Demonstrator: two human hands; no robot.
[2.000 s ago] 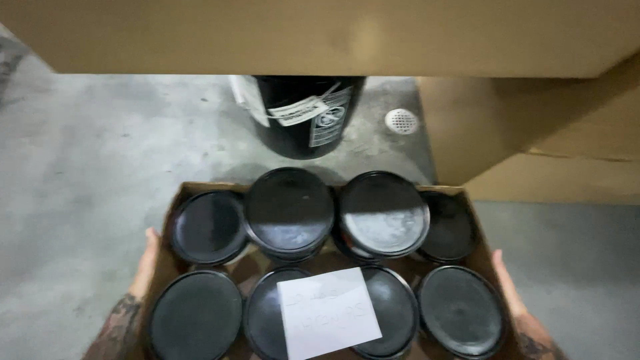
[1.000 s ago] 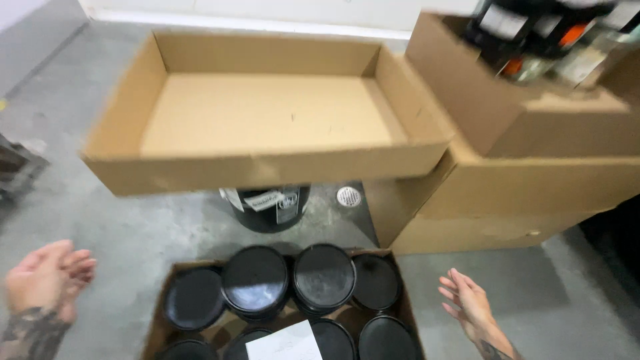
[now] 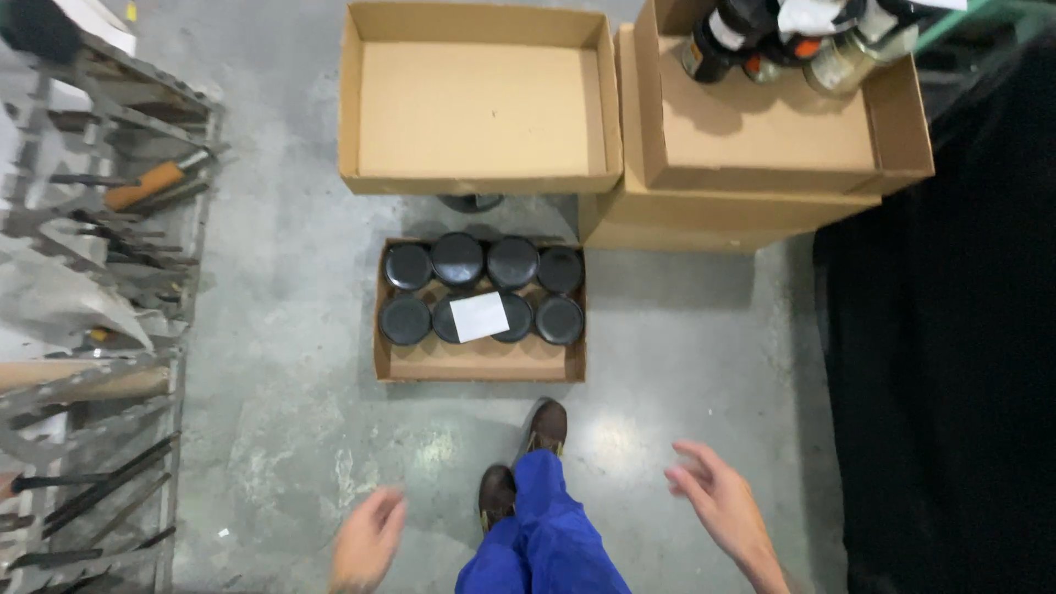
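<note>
My left hand hangs above the floor at lower left, holding nothing, its fingers loosely curled. To the right of my legs, my right hand is also empty, thumb and fingers apart. Nearest to both hands is a shallow cardboard tray on the floor, which neither touches. Two rows of black-lidded round containers stand in it, with bare cardboard along the side closest to me. A white sheet of paper lies across two lids of the nearer row.
Beyond stands an open cardboard box, above a partly hidden black bucket. Right of it, another open box with several bottles rests on a larger carton. A metal rack with tools lines the left; black fabric hangs right.
Two seconds ago my hands were at the sides of the tray of containers; they have let go and moved back toward me. The view has shifted widely, now showing my legs and the rack.
</note>
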